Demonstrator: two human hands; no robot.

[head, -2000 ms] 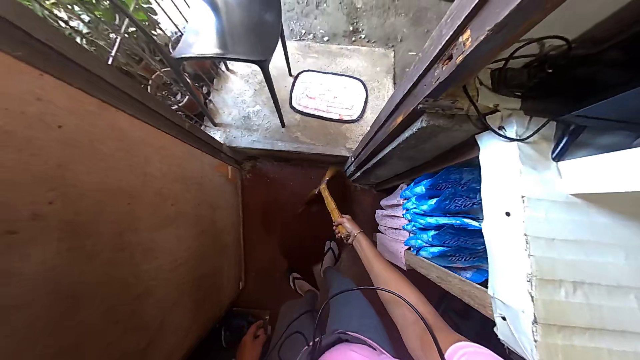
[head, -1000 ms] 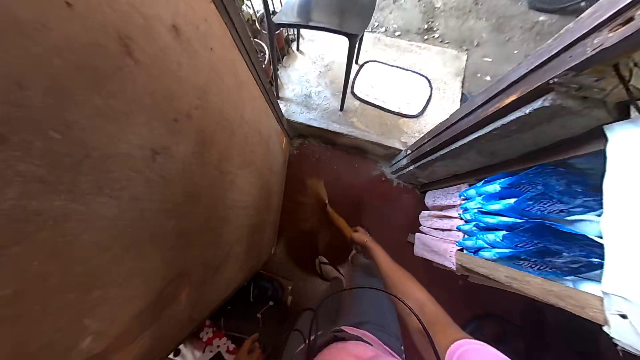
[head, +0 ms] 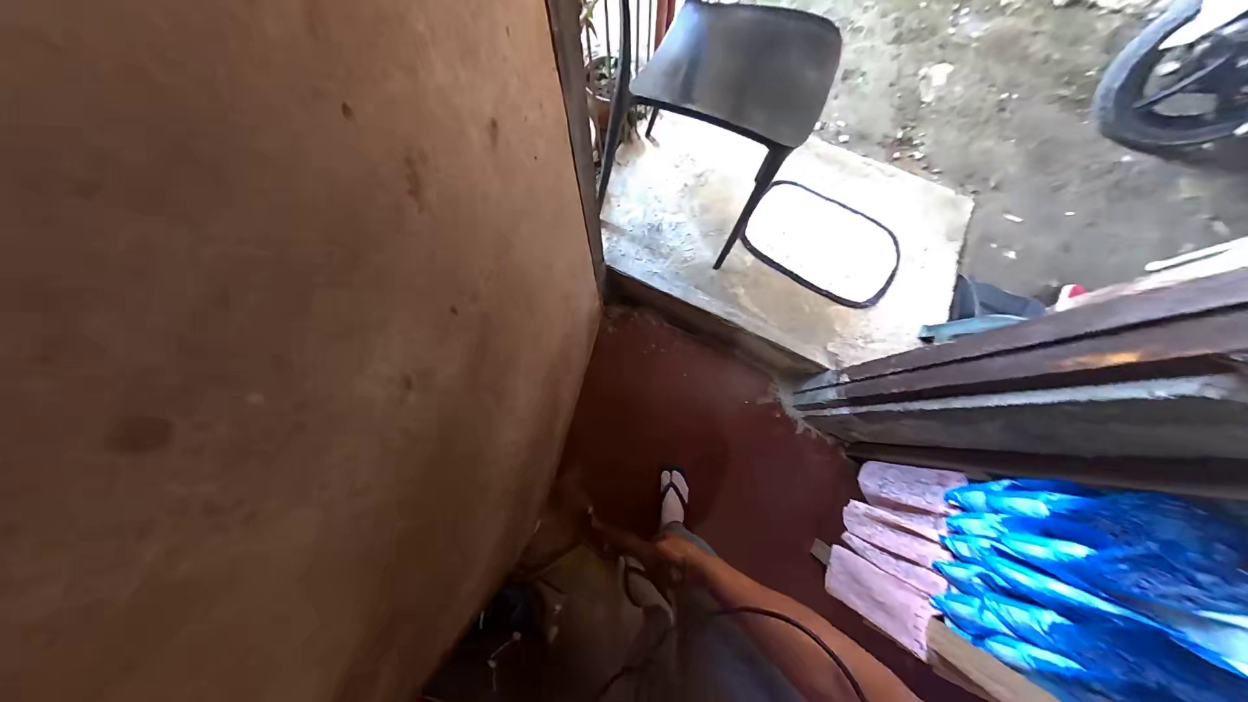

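My right hand (head: 673, 558) is low in the middle of the view, closed around the handle of a short hand broom (head: 609, 534). The broom's bristles, blurred and dim, are by the foot of the brown wooden door panel (head: 390, 292), just above the dark red floor (head: 673, 409). My feet in flip-flops (head: 673, 492) stand beside and below the hand. My left hand is not in view.
Beyond the door sill (head: 712, 327) are a grey chair (head: 746, 68), a dark-edged mat (head: 824, 244) and a wheel (head: 1180, 97). Blue plastic packs (head: 1092, 575) and pink bundles (head: 882, 595) fill a shelf at right, below the door frame (head: 1024, 390).
My right hand has drawn the broom from the open floor near the sill back toward the door panel and my feet. My left hand has gone out of view. The view has turned right.
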